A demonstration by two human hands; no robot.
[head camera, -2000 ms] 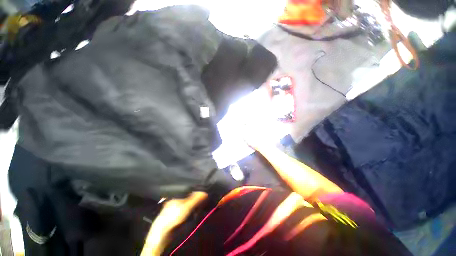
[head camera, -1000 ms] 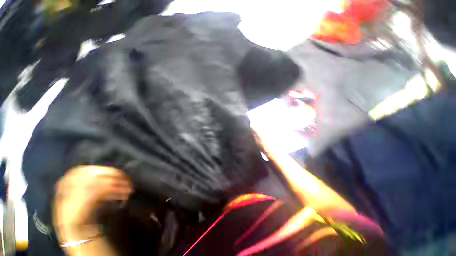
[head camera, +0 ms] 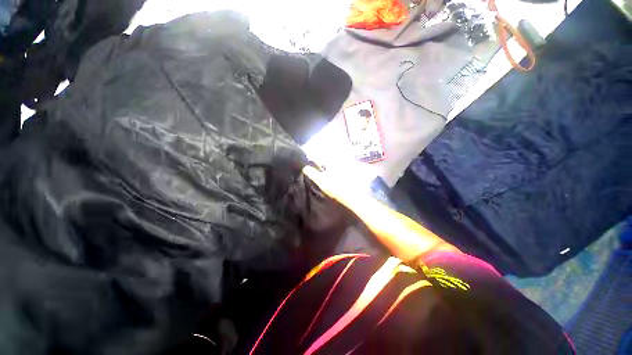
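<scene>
A large black garment with shiny, wrinkled lining fills the left and middle of the view. A matte black part of it lies at its right edge. My right hand reaches forward to the bunched cloth at the garment's right edge. Its fingers are mostly hidden by cloth and glare, so I cannot tell whether they hold it. My left hand is not visible. No needle can be made out.
Grey cloth with a dark thread and a red-bordered card or phone lies beyond. Navy garments are piled at right. An orange-red bundle and a brown strap lie at the far side.
My left hand, seen over the lower left before, has gone out of sight. The black garment now spreads farther over the lower left, with its shiny lining showing more. The view has shifted.
</scene>
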